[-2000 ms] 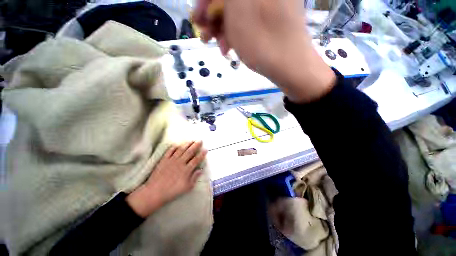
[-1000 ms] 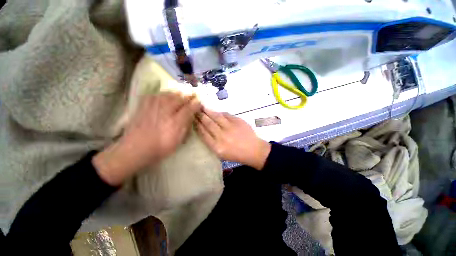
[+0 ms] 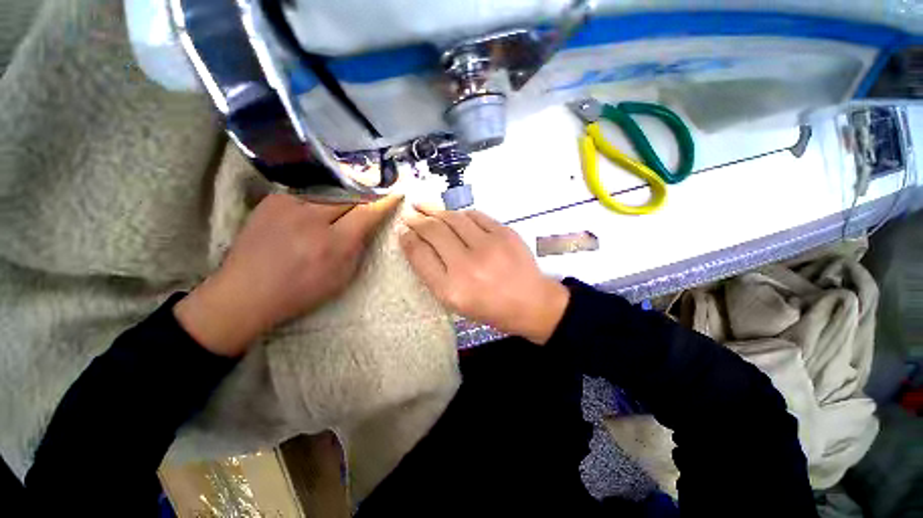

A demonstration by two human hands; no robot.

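Note:
The beige fleece garment (image 3: 354, 359) lies under the sewing machine's needle area (image 3: 390, 172) and hangs over the front edge of the table. My left hand (image 3: 294, 253) presses on the cloth left of the needle area, fingertips close to the presser foot. My right hand (image 3: 481, 268) rests on the garment's right edge, its fingertips almost touching the left ones. The fingers pinch or press the cloth edge; the exact hold is hidden. The white sewing machine head (image 3: 648, 61) with a blue stripe is above the hands.
Scissors (image 3: 633, 157) with green and yellow handles lie on the white machine table (image 3: 698, 218). A small metal plate (image 3: 567, 243) is set in the table. A beige cloth heap (image 3: 800, 334) is below at the right. A cardboard box (image 3: 238, 486) is at the bottom left.
My right hand has come down from above the machine head to the cloth beside my left hand, which has moved up to the needle area. The view has moved closer to the machine.

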